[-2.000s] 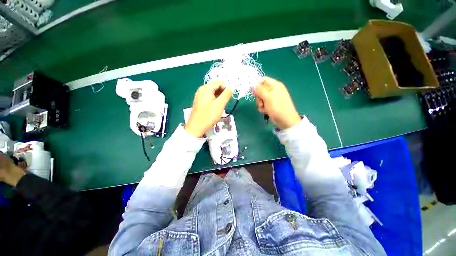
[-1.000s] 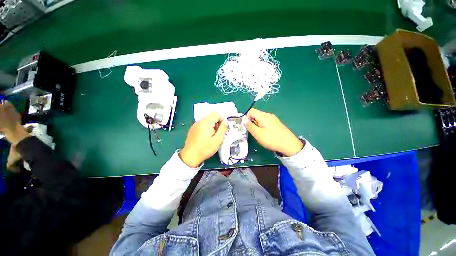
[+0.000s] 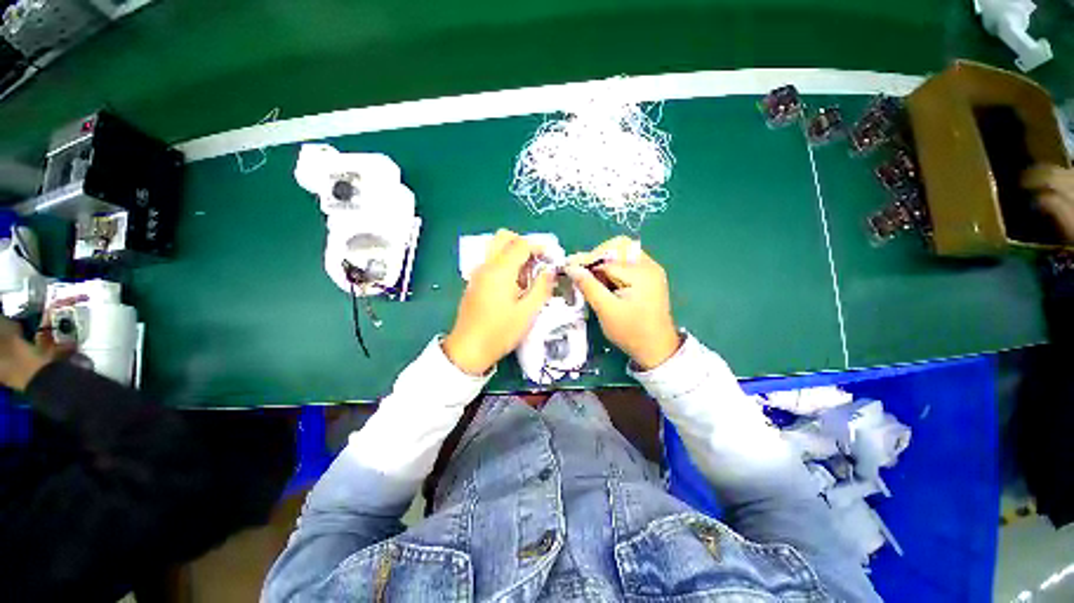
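A white camera housing (image 3: 554, 344) lies on the green bench near its front edge, with its open cavity up and thin wires at its lower end. My left hand (image 3: 501, 304) and my right hand (image 3: 627, 302) meet over its upper part, fingertips close together. My right hand is closed on a black cable (image 3: 601, 265) at the housing. What my left fingertips pinch is too small to tell. A tangled heap of thin white sealing rings (image 3: 595, 163) lies just beyond my hands. A second white housing (image 3: 363, 226) with a dangling black cable lies to the left.
Dark square modules (image 3: 892, 169) and an open cardboard box (image 3: 942, 153) are at the right, with another person's hand at the box. A black fixture (image 3: 114, 183) and a neighbour's arm are at the left. A blue bin (image 3: 942, 471) with white parts sits below the bench edge.
My hands have come down from the ring heap to the housing, and my fingertips have closed together. The black cable now lies lower, in my right hand. A hand has appeared at the cardboard box.
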